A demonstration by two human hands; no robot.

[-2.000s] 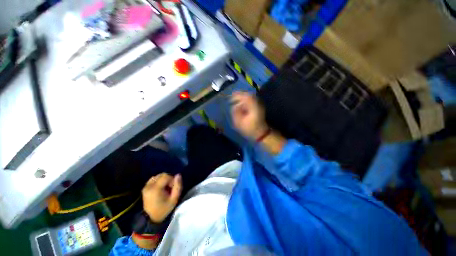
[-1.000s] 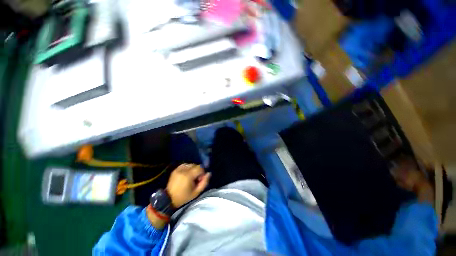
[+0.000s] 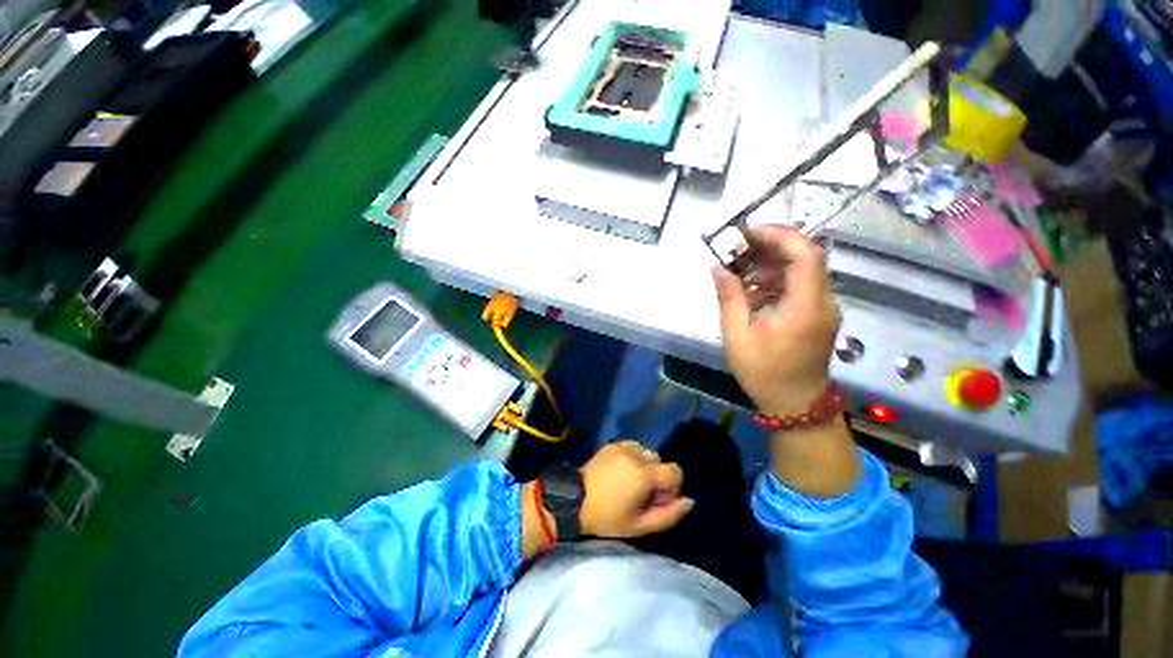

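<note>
My right hand (image 3: 778,309) holds a thin metallic phone frame (image 3: 823,144) by its near end, raised above the white machine bed. The frame is tilted, its far end up and to the right. My left hand (image 3: 633,491) is at my waist with its fingers curled, and no object shows in it. The mint-green fixture cover (image 3: 684,99) lies over the black fixture at the back of the machine. A frame-like part shows inside its opening.
The grey-white teach pendant (image 3: 431,360) lies left of the machine on green, with an orange-yellow cable (image 3: 525,370). A red emergency stop (image 3: 980,387) is at the front right. Pink sheets (image 3: 984,231), yellow tape (image 3: 984,118) and a grey perforated plate (image 3: 888,229) lie on the right.
My right hand has moved from the black tray at the right to above the machine and now holds a frame. The view has turned left. My left hand stays curled near my waist.
</note>
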